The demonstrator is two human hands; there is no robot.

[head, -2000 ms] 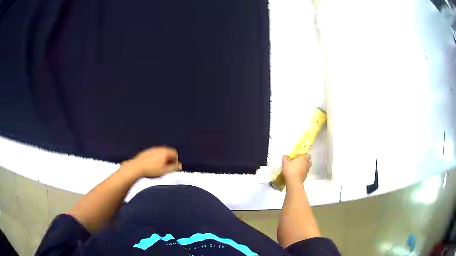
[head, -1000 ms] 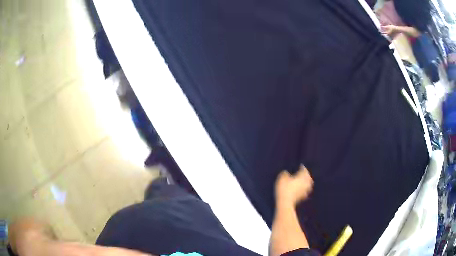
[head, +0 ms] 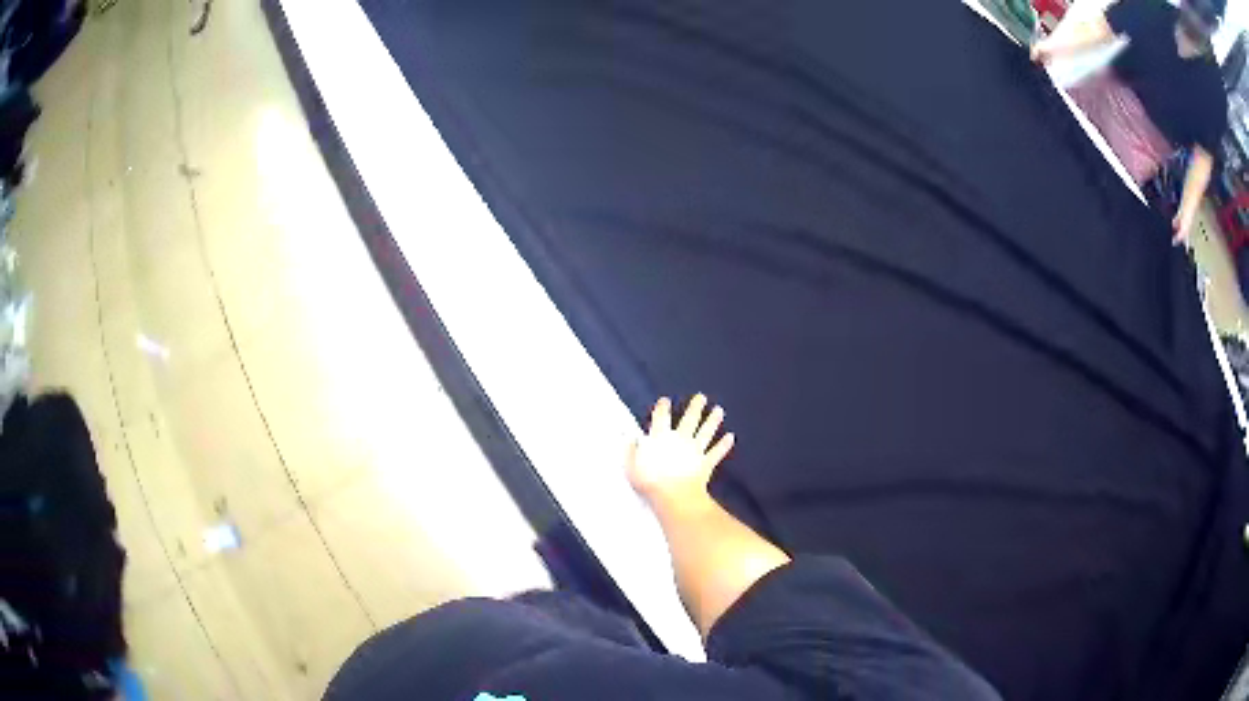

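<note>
A large dark navy or black fabric ply [head: 877,329] covers most of the white-topped table, with long soft wrinkles across its middle and right side. Its near edge runs diagonally beside a bare white table margin [head: 466,260]. My right hand [head: 678,459] lies palm down at this edge with its fingers spread, holding nothing. The thumb side is by the white margin and the fingers are over the dark cloth. My left hand is out of the picture. The yellow bar is not in view.
Pale tiled floor [head: 206,315] runs along the left of the table. A dark heap [head: 62,534] lies at the lower left. Another person [head: 1164,69] stands across the table at the upper right, with a pale item in one hand.
My view has turned away from the table end and along the fabric edge. My right hand has opened and come down on the edge. The yellow bar and my left arm have left the view.
</note>
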